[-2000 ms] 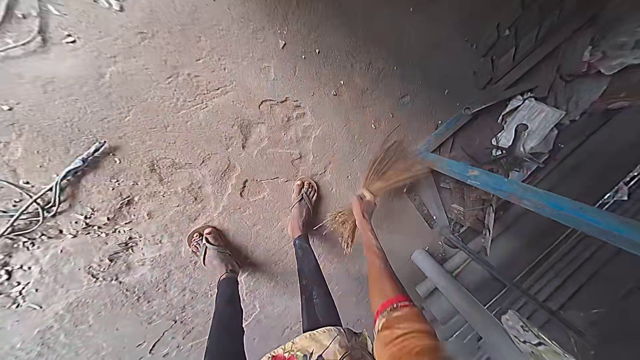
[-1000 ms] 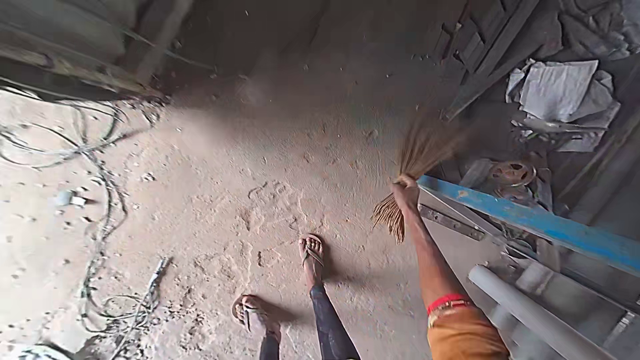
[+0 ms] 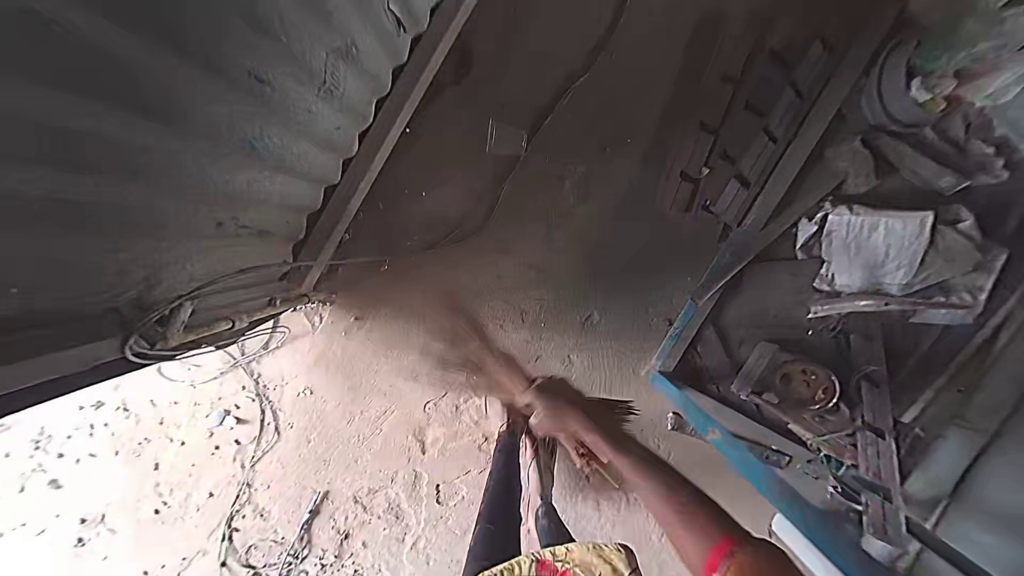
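My right hand (image 3: 552, 408) is closed around a broom of dry grass or thin sticks (image 3: 488, 356), just in front of my legs. The bristles point up and left over the dusty ground (image 3: 384, 416) and are blurred by motion. The loose butt ends stick out behind the hand to the right. A red band (image 3: 720, 554) circles the wrist or forearm. My left hand does not show.
Corrugated metal sheeting (image 3: 200, 120) fills the upper left, with coiled cable (image 3: 216, 344) at its lower edge. A blue metal frame (image 3: 736, 464) runs along the right. Beyond it lie white sacking (image 3: 876, 248), a round metal part (image 3: 808, 384) and wooden pieces (image 3: 876, 432).
The broom, still in my right hand, has swung from beside the blue frame leftward in front of my legs. The view has shifted strongly, showing more corrugated sheeting.
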